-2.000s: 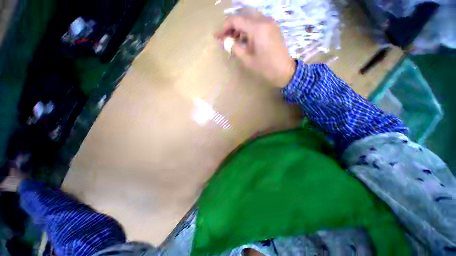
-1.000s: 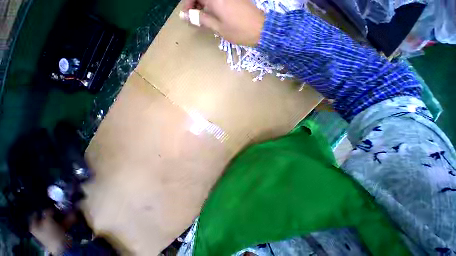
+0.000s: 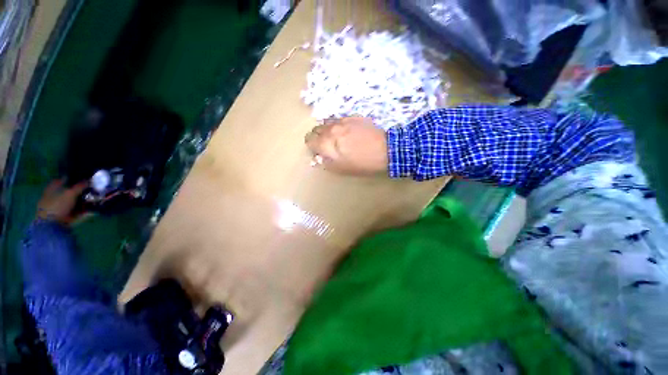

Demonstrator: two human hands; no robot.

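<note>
A black housing [image 3: 135,135] with a white disc and small metallic details lies on the dark green belt at left. My left hand [image 3: 62,203] is at its near end, fingers around the edge beside the disc. A second black housing [image 3: 157,311], with a white disc and small pale parts, lies at the bench's lower left, partly behind my left sleeve. My right hand [image 3: 348,145] is over the bench at the near edge of a pile of white connector leads [image 3: 370,77]. Its fingers are curled; a tiny white spot shows at the fingertips, too small to identify.
Brown cardboard [image 3: 242,190] covers the bench beside the green belt [image 3: 201,44]. One lead [image 3: 293,55] lies apart, left of the pile. Grey crumpled plastic [image 3: 483,33] is beyond the pile. A translucent green bin [image 3: 505,220] is at right, below my right sleeve.
My right hand has moved back toward me, uncovering the pile. My left hand has moved from the lower-left housing up to the one on the belt. The lower-left housing now lies on the cardboard.
</note>
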